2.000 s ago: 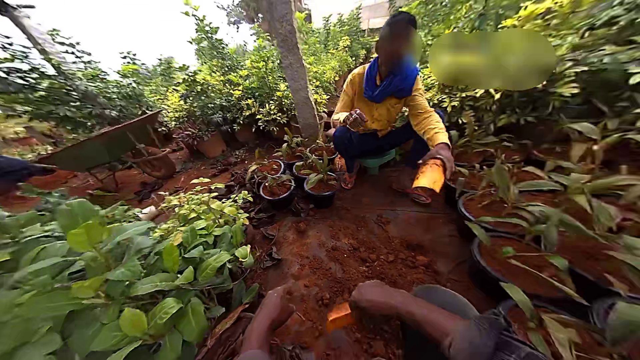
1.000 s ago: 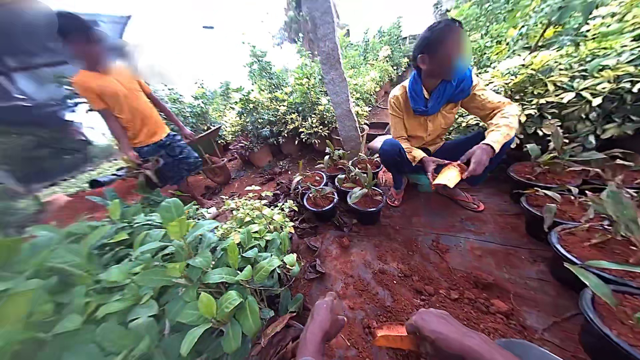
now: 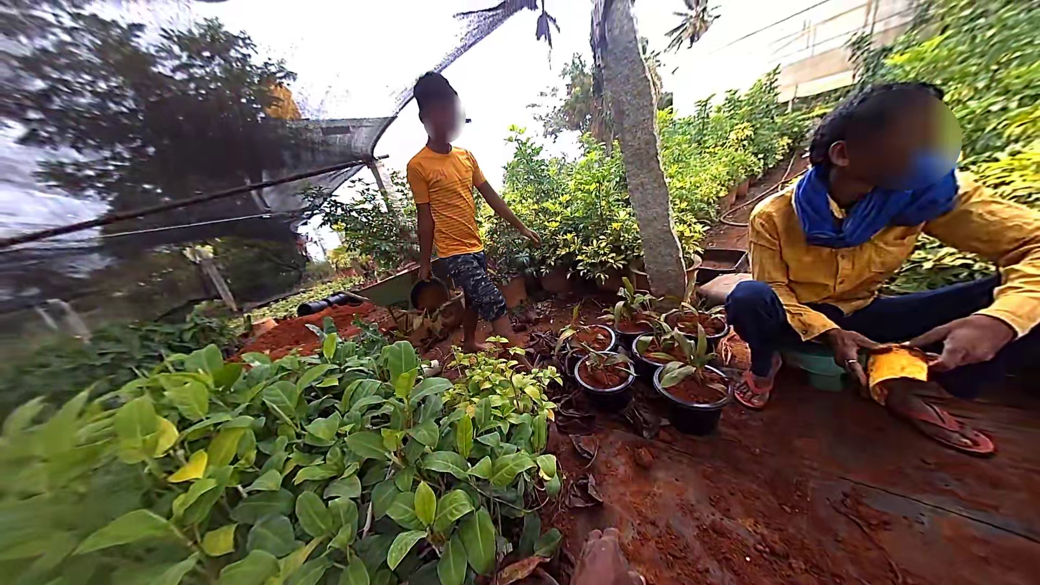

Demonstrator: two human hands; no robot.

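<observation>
Only one of my own hands shows, my left hand, cut off by the bottom edge of the head view. It hangs over the reddish soil, beside the leafy plants; whether it holds anything cannot be made out. My right hand is out of the frame. Beyond, black plastic pots filled with red soil and young plants stand in a cluster. At the right, a seated person in a yellow shirt holds an orange-yellow piece in both hands.
Low green leafy plants fill the left foreground. A person in an orange T-shirt stands behind them, holding a dark pot near a red soil heap. A tree trunk rises behind the pots. Shade netting hangs at the left.
The view has swung left, taking my right hand and the orange piece by it out of frame. The person in orange, bent down a second ago, now stands upright with a pot.
</observation>
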